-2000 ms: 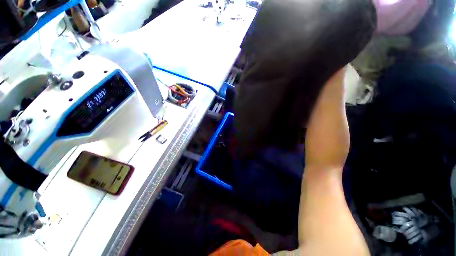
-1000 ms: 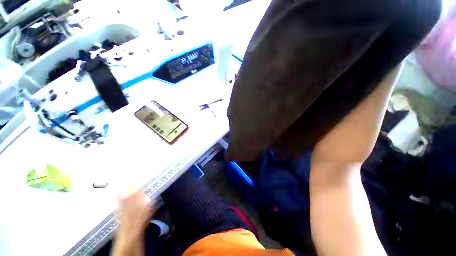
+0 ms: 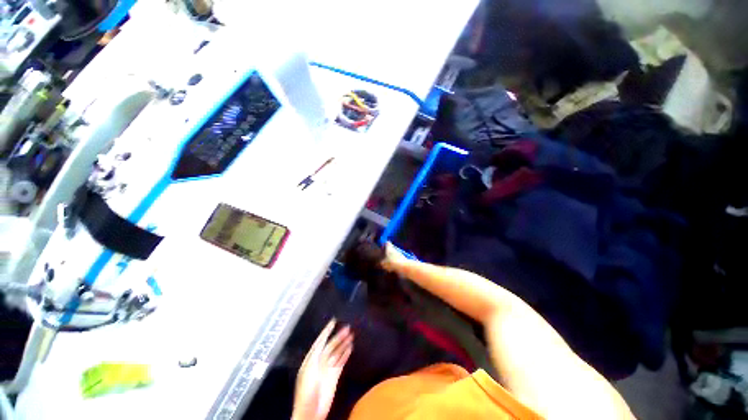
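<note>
My left hand [image 3: 324, 369] is at the table's front edge, low in the view, slightly blurred, with fingers apart and empty. My right hand [image 3: 394, 257] is below the table edge beside the blue crate, its fingers closed on dark brown cloth [image 3: 367, 261]. Most of that cloth and my right fingertips are hard to make out in the shadow. A smartphone [image 3: 245, 235] lies on the white sewing machine bed. Thread snips [image 3: 316, 175] lie beyond it. A lime-green packet [image 3: 116, 379] and a small dark item [image 3: 188, 362] lie nearer me.
The sewing machine's control panel [image 3: 225, 131] and a black strip [image 3: 119, 228] over its head are at left. A parts tray [image 3: 357, 110] is at the table's right end. A blue crate [image 3: 414, 193] stands below. Navy garments [image 3: 566, 238] are piled at right.
My right hand has come down from the upper right with the dark cloth, which now hangs low by the table edge. My left hand has moved right. The view has turned right since a second ago.
</note>
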